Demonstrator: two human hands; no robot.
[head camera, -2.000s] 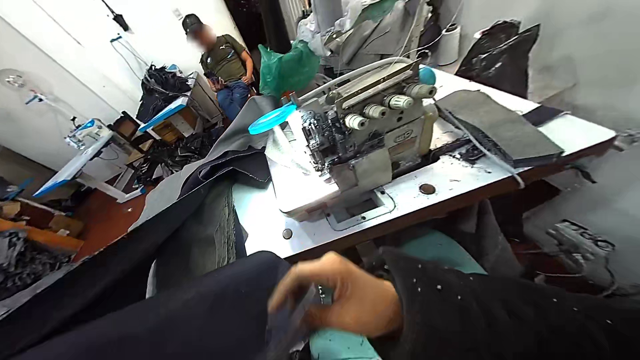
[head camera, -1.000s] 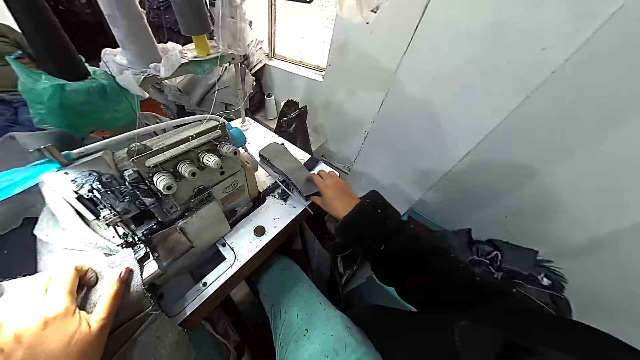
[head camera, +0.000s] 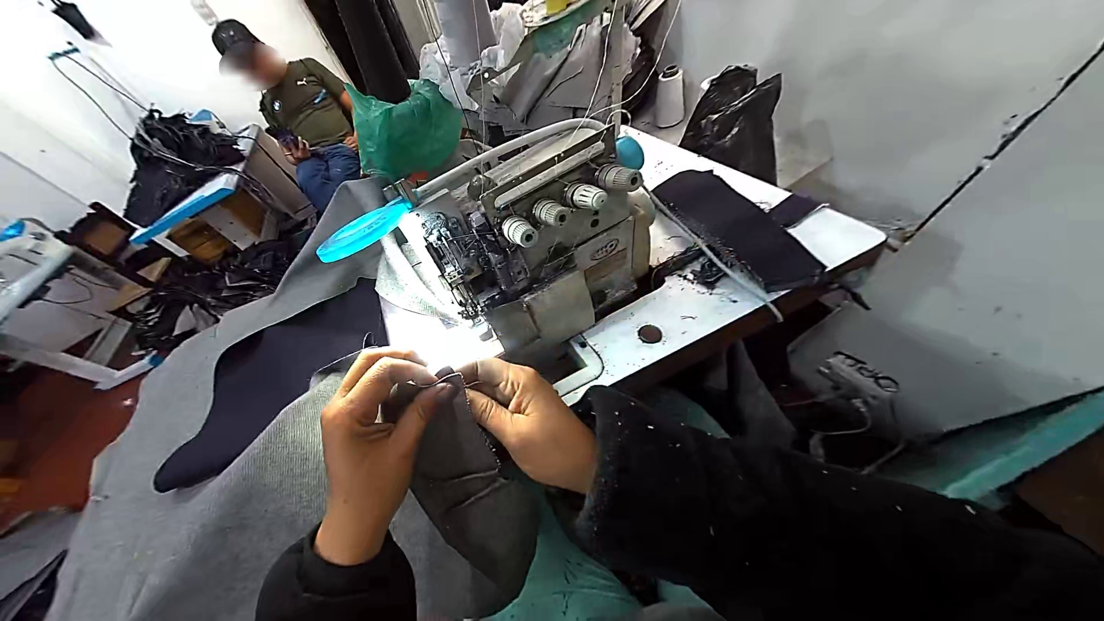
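Observation:
My left hand (head camera: 375, 440) and my right hand (head camera: 530, 423) pinch the upper edge of a dark grey fabric piece (head camera: 466, 500) between thumbs and fingers, close together. The piece hangs down over my lap and has a stitched edge. Just beyond my fingers stands an overlock sewing machine (head camera: 552, 224), its lamp lighting the white plate near the needle. Left of my hands, a dark navy fabric piece (head camera: 276, 371) lies on a large grey knit cloth (head camera: 181, 517).
A stack of dark fabric pieces (head camera: 733, 224) lies on the right of the white table (head camera: 630, 354). Behind stand a thread cone (head camera: 669, 97), a black plastic bag (head camera: 737, 121) and a green bag (head camera: 405, 129). A seated person (head camera: 306, 112) is at the back left.
My right hand has left the stack on the table's right and now holds fabric with my left hand. The stack's top piece was grey and is now dark navy. The view has swung left.

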